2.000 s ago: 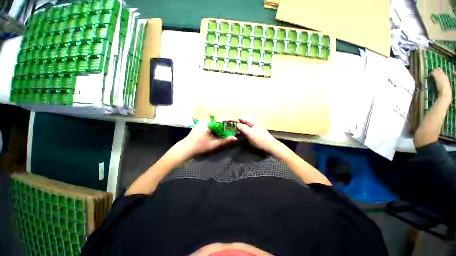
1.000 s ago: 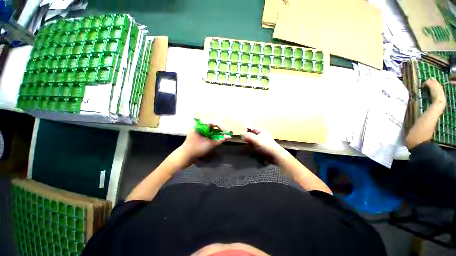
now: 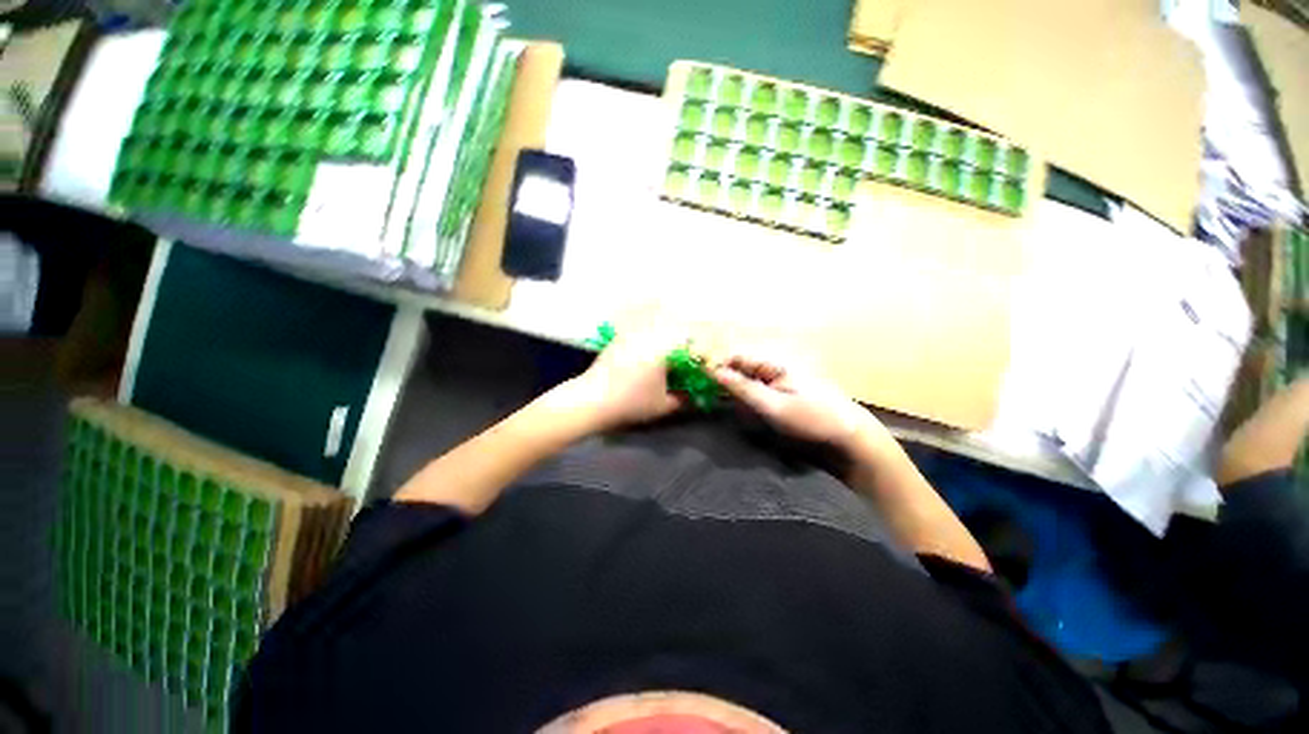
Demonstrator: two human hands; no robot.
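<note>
My left hand holds a clump of green pieces at the bench's front edge, with a bit of green also showing by its far side. My right hand is close against the clump, fingers bent at its right side. The fingers are blurred, so I cannot tell whether it grips a piece. Beyond my hands lies a cardboard sheet. Rows of laid-out green pieces run along its far edge, with more rows on the left than on the right.
A black phone lies left of the cardboard, beside a tall paper-layered stack. Another stack stands low at left. Loose papers lie right, spare cardboard behind. Another person's forearm is at the right edge.
The view has turned, so the bench appears tilted and shifted right. My hands have come together again at the green clump after being apart. The rows look the same.
</note>
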